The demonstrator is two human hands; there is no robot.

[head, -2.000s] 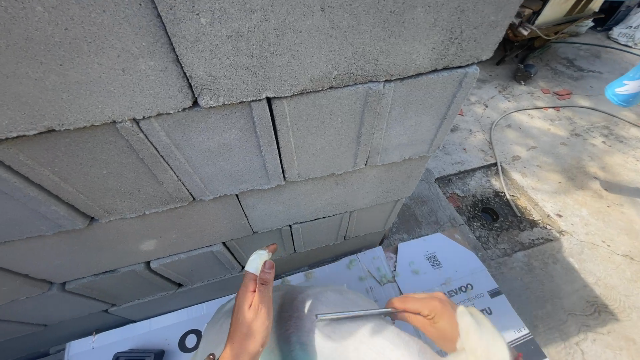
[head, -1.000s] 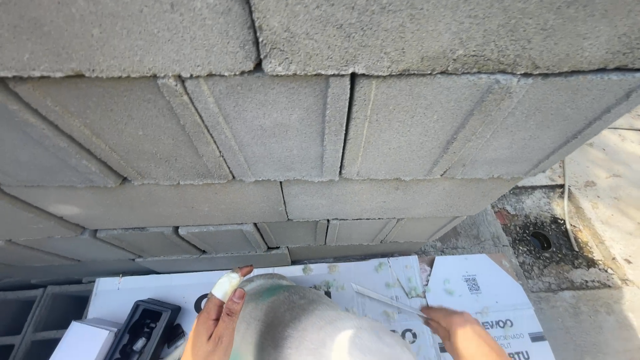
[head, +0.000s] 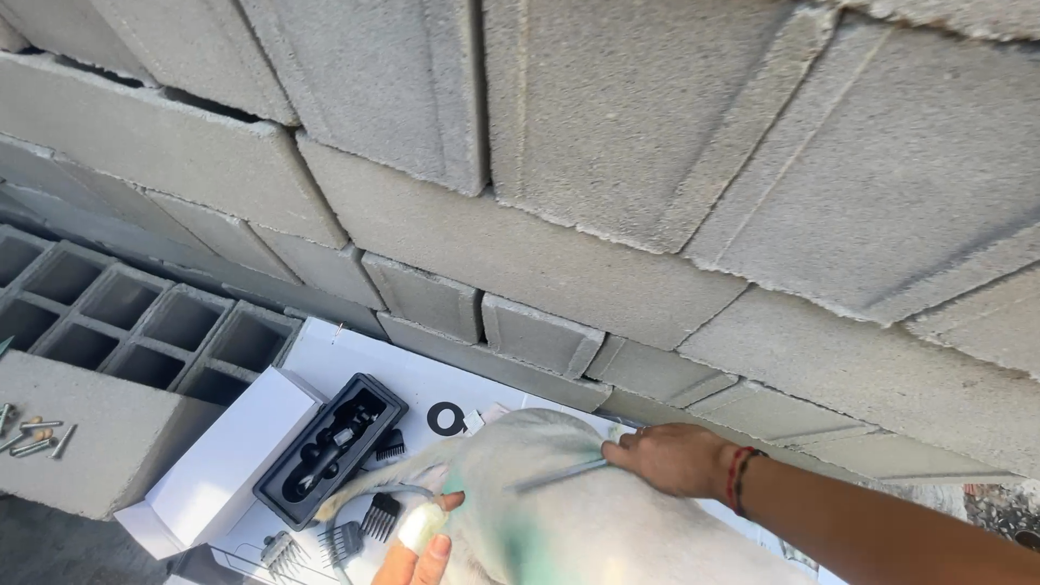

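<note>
A pale, short-haired animal's body (head: 569, 479), with green stains on its skin, lies on white printed cardboard (head: 333, 357). My right hand (head: 670, 459) grips a thin, flat metal tool (head: 561, 475), which lies along or just above the animal's back; its exact contact is unclear. My left hand (head: 422, 556) is at the bottom, beside the animal's rear. A white wrap or pad (head: 421, 524) covers part of a finger there, with a brownish tip beyond it; whether this hand holds anything is unclear. The animal's tail (head: 382, 479) extends left.
A dark molded tray (head: 329, 451) and a white box (head: 236, 455) stand at left, near clipper guard combs (head: 380, 516). Screws (head: 36, 435) lie on a concrete block (head: 89, 431), beside hollow blocks (head: 162, 317). A concrete block wall (head: 520, 236) rises close behind the animal.
The view has swung left, bringing the screws and guard combs into sight. My right hand has come over the animal's back, still holding the metal tool. My left hand stays by the animal.
</note>
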